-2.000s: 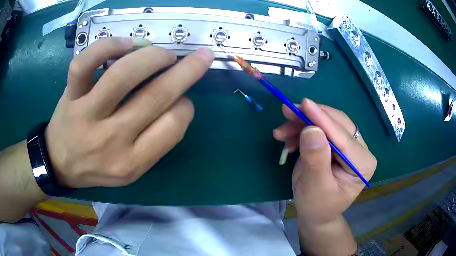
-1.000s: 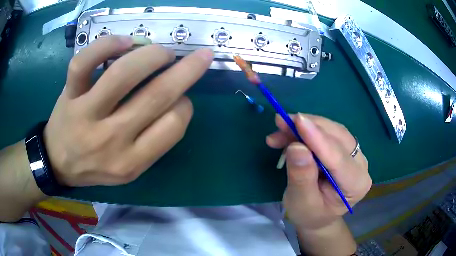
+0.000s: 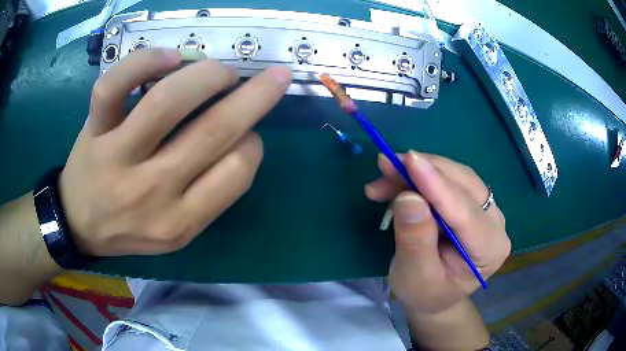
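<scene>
The long silver fixture base with plate (image 3: 274,65) lies across the bench, a row of round holes along it. My left hand (image 3: 165,151) rests over its front left part, fingers spread and fingertips at the front edge; whether the fingers press on anything is hidden. My right hand (image 3: 446,226) holds the fine brush (image 3: 384,147) by its blue handle. The orange-brown bristles are at the plate's front edge, right of my left index fingertip; contact cannot be told. A bent needle tip (image 3: 350,142) with a blue body lies on the bench in front of the fixture.
A shiny strip with a row of circles (image 3: 511,103) lies slanted at the right. A white and red item (image 3: 618,152) is at the far right edge. A dark perforated bar (image 3: 608,38) lies at the back right. Pale tape (image 3: 77,33) is at the fixture's left end.
The brush is held more steeply and my right hand has moved slightly left and down since two seconds ago. The bristles remain near the plate edge. My left hand has barely moved.
</scene>
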